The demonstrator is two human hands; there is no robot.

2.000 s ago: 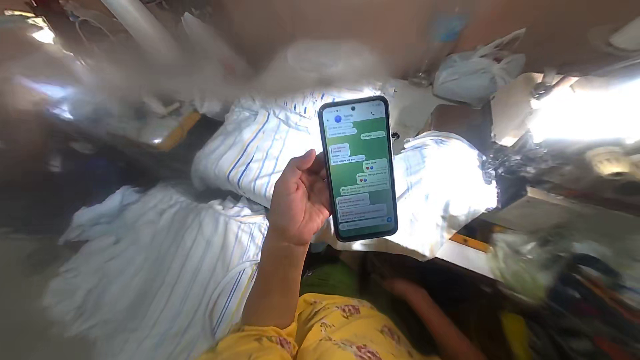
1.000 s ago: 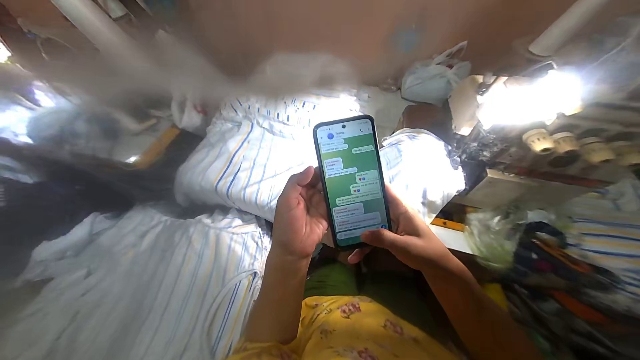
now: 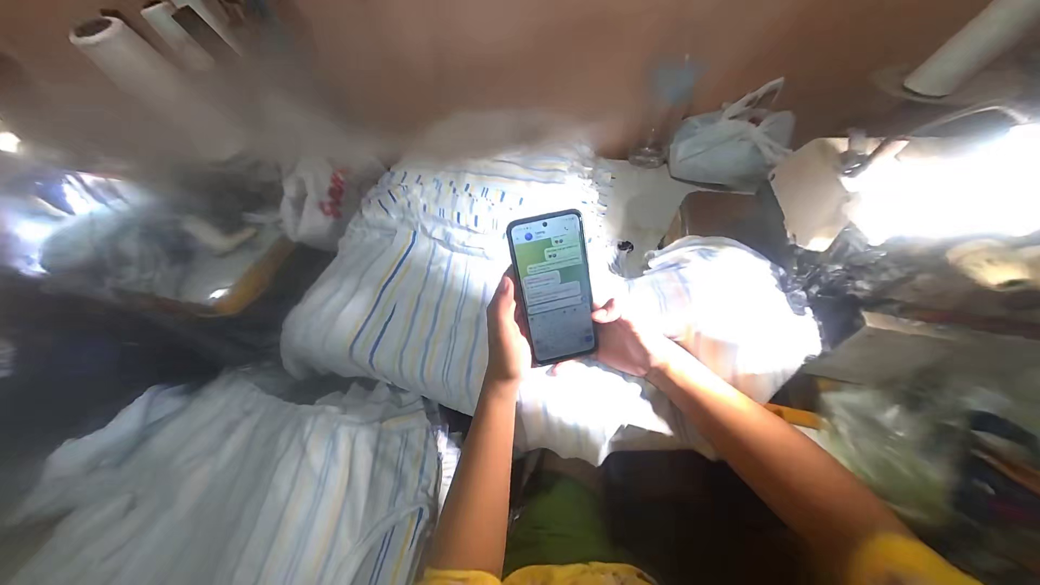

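Observation:
A smartphone point(image 3: 552, 288) with a lit chat screen stands upright between both hands, its on-screen keyboard showing at the bottom. My left hand point(image 3: 508, 337) grips its left edge, with the thumb along the side. At the lower right edge, my right hand point(image 3: 626, 337) holds it too, fingers partly hidden behind. Behind the phone lies a thick stack of white fabric with blue and yellow stripes point(image 3: 406, 309). More striped fabric point(image 3: 268, 479) is heaped at the lower left, and a brightly lit bundle of fabric point(image 3: 723, 309) lies right of my hands.
A tied white plastic bag point(image 3: 731, 146) stands at the back right, beside a brown object point(image 3: 719, 215). Clear plastic bags point(image 3: 894, 447) are at the right. Rolls point(image 3: 130, 61) lean at the upper left. A strong light point(image 3: 951, 187) glares at the right.
My right hand, low and off the phone two seconds ago, has come up to its right edge. A keyboard has appeared on the screen. My left hand keeps its hold.

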